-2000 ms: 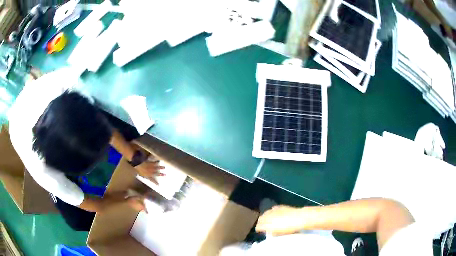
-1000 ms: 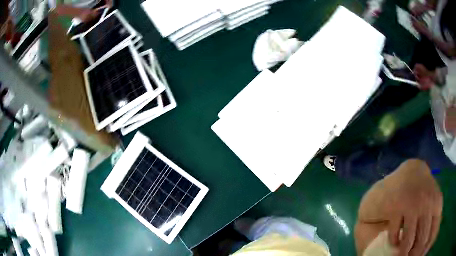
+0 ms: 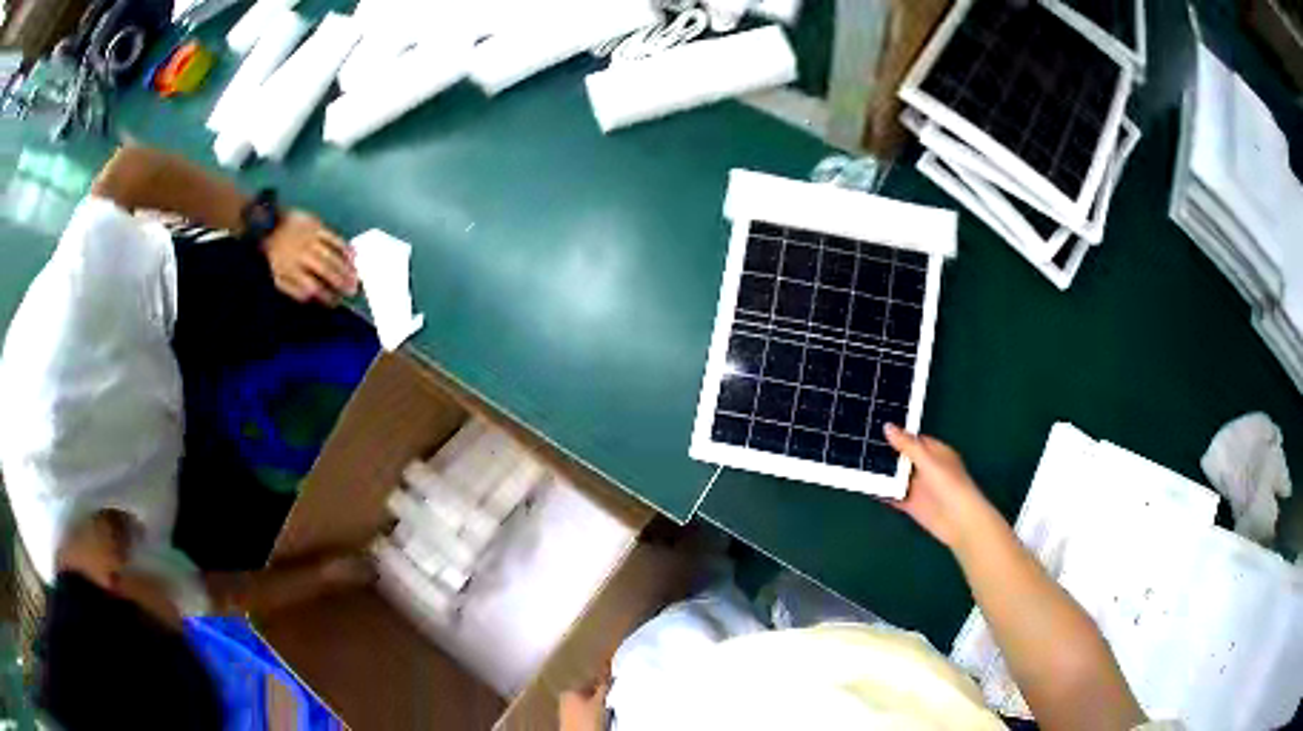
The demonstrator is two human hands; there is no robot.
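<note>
A small solar panel [image 3: 822, 343] lies face up on the green bench in front of me, with a white foam end cap [image 3: 843, 212] on its far edge. My right hand [image 3: 929, 479] grips its near right corner, thumb on top. My left hand [image 3: 583, 707] is small and partly hidden at the carton's near right edge; its grip is unclear. The open brown carton [image 3: 336, 500] holds white-edged pieces in a row on a white sheet [image 3: 550, 557]. Another person's hand [image 3: 307, 260] is beside a white foam piece [image 3: 386, 286] at the bench edge.
Panels are stacked dark face up [image 3: 1022, 107] at the back right, beside a white stack [image 3: 1243, 186]. White boards [image 3: 1129, 571] and a crumpled white lump [image 3: 1250, 471] lie right. Foam blocks [image 3: 693, 74] and yellow-orange tape [image 3: 182, 67] lie behind. The other person leans by the carton.
The view swung right and came back. My right hand has taken hold of the panel, which is turned slightly. The other person's one hand moved from the carton to the bench edge.
</note>
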